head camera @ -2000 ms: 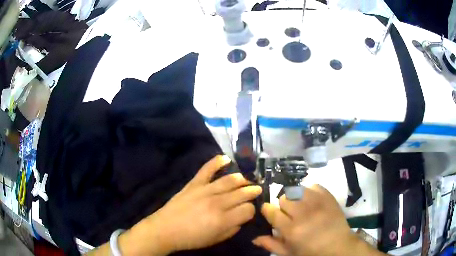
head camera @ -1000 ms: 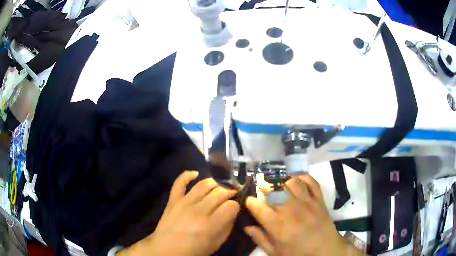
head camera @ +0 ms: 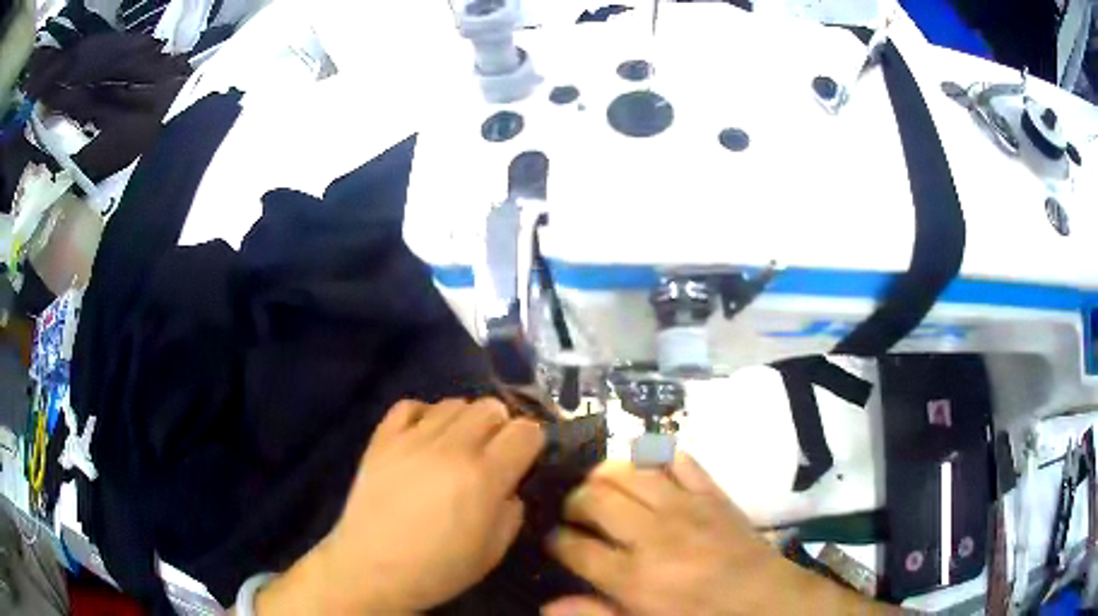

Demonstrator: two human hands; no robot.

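A large black garment piece [head camera: 325, 325] lies bunched on the table left of the needle area and runs under both hands. My left hand [head camera: 440, 481] grips the cloth with curled fingers, just left of the presser foot area. My right hand [head camera: 650, 529] lies on the cloth in front of the needle area, fingers bent, fingertips beside the cloth edge. The white sewing machine [head camera: 722, 205] stands above them. The presser foot area [head camera: 578, 403] is small and blurred; the needle cannot be made out.
A long black strip [head camera: 927, 181] drapes over the machine arm. Short black strips [head camera: 809, 421] and a black rectangular case [head camera: 938, 481] lie right of the needle. Metal tools [head camera: 1060, 517] are at far right. Yellow-handled snips [head camera: 39, 445] and black cut panels [head camera: 145, 229] are at left.
The view has shifted, so the machine head appears further left. My left hand's fingers have curled in more. My right hand has moved lower and slightly left, away from the machine's front knob.
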